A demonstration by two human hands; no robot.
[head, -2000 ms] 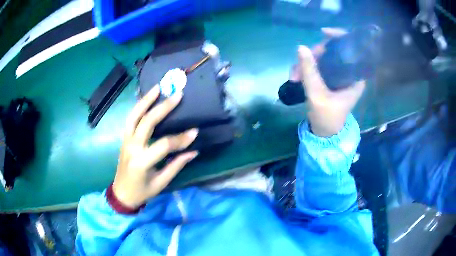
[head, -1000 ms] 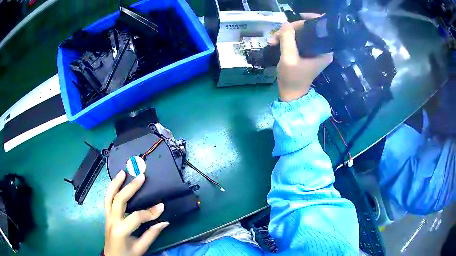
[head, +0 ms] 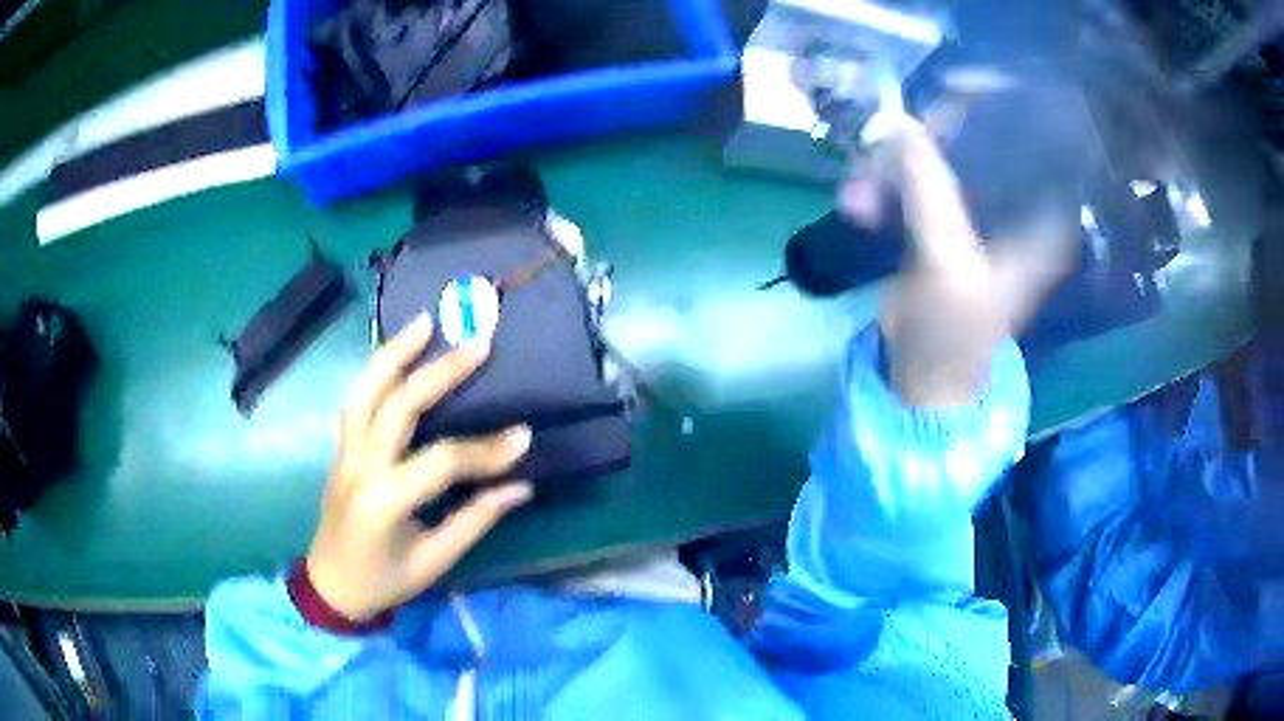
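A flat black blower fan unit [head: 542, 331] with a round white-blue label lies on the green bench. My left hand [head: 408, 486] rests on its left part, fingers spread, fingertips at the label, steadying it. My right hand [head: 951, 268], blurred, is closed around the black electric screwdriver [head: 859, 251], to the right of the fan unit. The bit points left and touches nothing. A narrow black plastic piece [head: 289, 327] lies loose just left of the fan unit.
A blue parts bin [head: 507, 130] with black parts stands behind the fan unit. The white screw feeder [head: 782, 120] is at the back right. A black-and-white strip [head: 155, 183] lies at the back left. Dark units are at the far left and right. Another person's blue sleeve [head: 1141, 549] shows at right.
Since one second ago, my right hand with the screwdriver has come back from the screw feeder towards me. My left hand stays on the fan unit. The camera view has shifted.
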